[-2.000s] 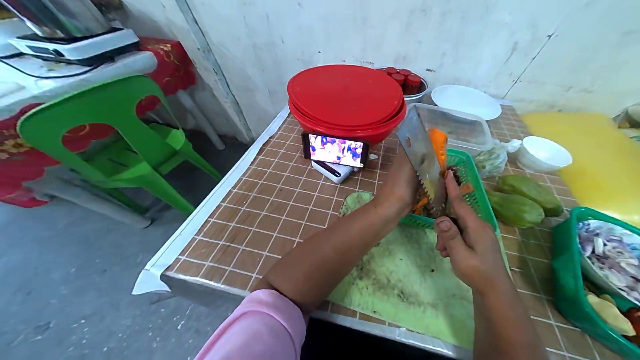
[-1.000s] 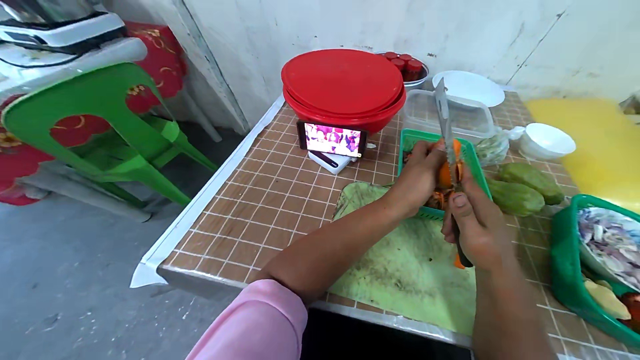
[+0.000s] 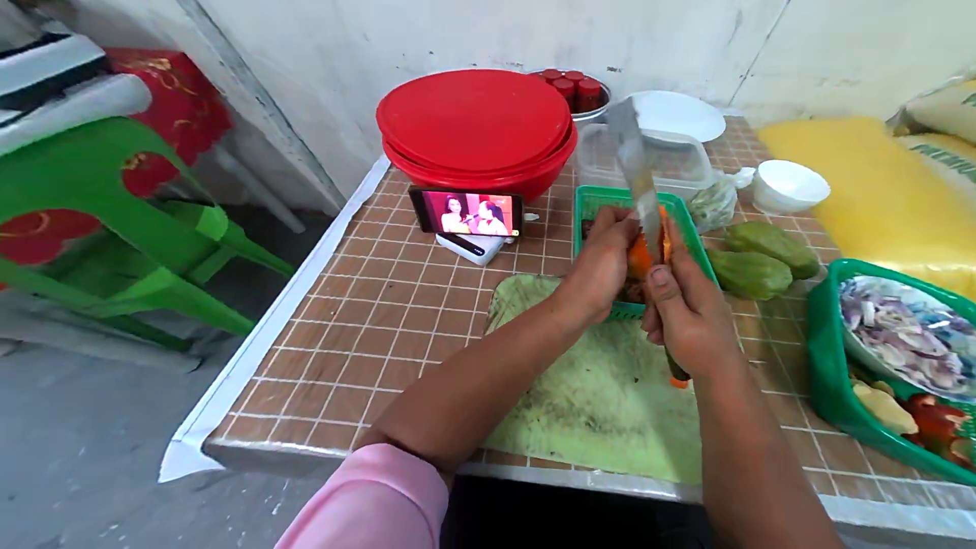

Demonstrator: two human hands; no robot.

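My right hand [image 3: 686,313] grips the handle of a large kitchen knife [image 3: 634,156], its wide blade pointing up and away. My left hand [image 3: 606,263] holds an orange carrot [image 3: 640,258] against the blade, over a green plastic basket [image 3: 585,200] with dark scraps inside. A green cutting mat [image 3: 587,389] lies beneath my forearms. By the knife's handle end is a small orange piece [image 3: 679,383]; whether it rests on the mat is unclear. Two green chayotes [image 3: 751,274] lie to the right of the basket.
Behind are a red lidded bowl [image 3: 476,122], a propped phone [image 3: 467,213], a clear plastic container [image 3: 598,156], a white plate [image 3: 675,114] and a white bowl [image 3: 789,187]. A green basin [image 3: 827,358] with sliced onions stands right. A green chair [image 3: 91,206] is left of the table.
The knife blade has changed its tilt against the carrot between frames. Both hands stay over the green basket. The orange piece near the handle end shows one second ago and now.
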